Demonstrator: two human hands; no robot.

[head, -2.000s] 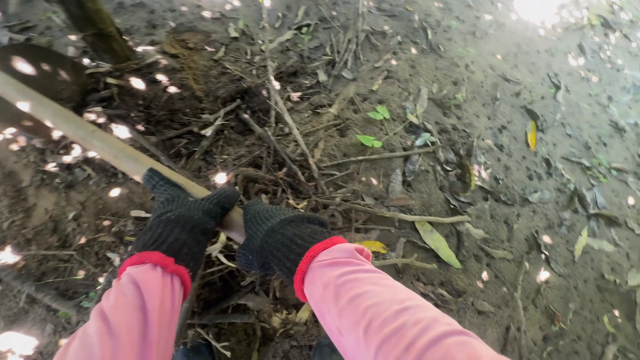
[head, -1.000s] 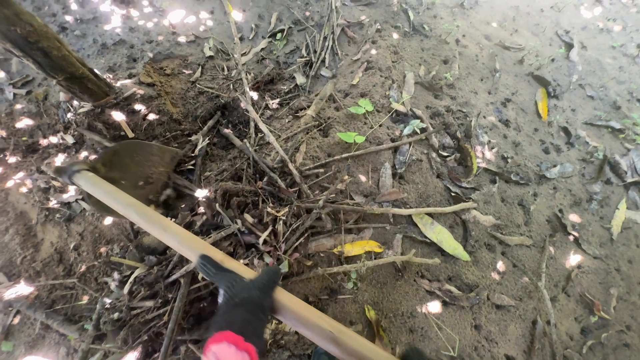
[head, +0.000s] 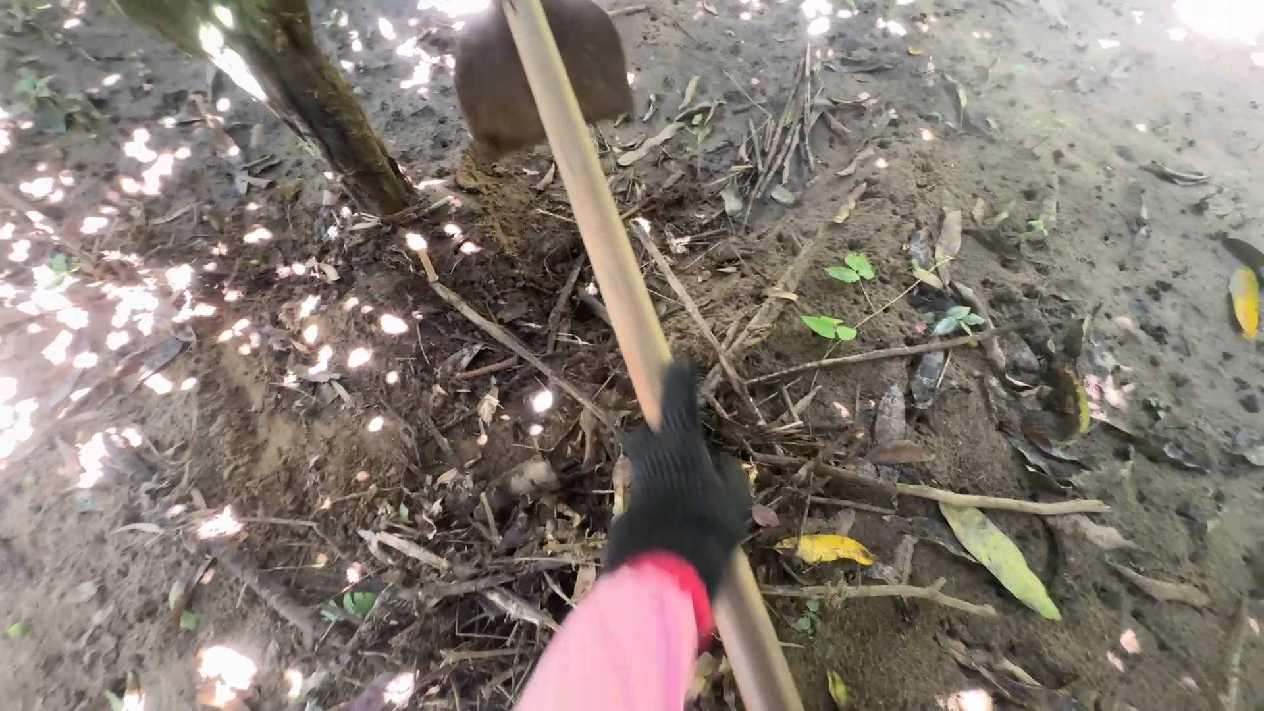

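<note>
My left hand [head: 681, 489], in a black knitted glove with a red cuff and a pink sleeve, is closed around the wooden handle [head: 602, 217] of a hoe. The handle runs from the bottom edge up to the top of the view. At its upper end the broad, rusty metal blade [head: 583, 74] is held up over the soil, right of a tree trunk. Beneath the handle lies a heap of twigs and leaf litter [head: 533, 494] on dark soil. My right hand is out of view.
A slanting tree trunk [head: 341, 118] stands at the upper left. Dry sticks [head: 968, 499] and a yellow leaf [head: 825, 548] lie to the right of the glove. A small green seedling [head: 849, 269] grows at centre right. Muddy ground [head: 1136, 247] with scattered leaves spreads beyond.
The hoe blade has moved from the left of the litter to the top of the view, and the handle has swung steeper. My right hand, on the handle two seconds ago, has left view.
</note>
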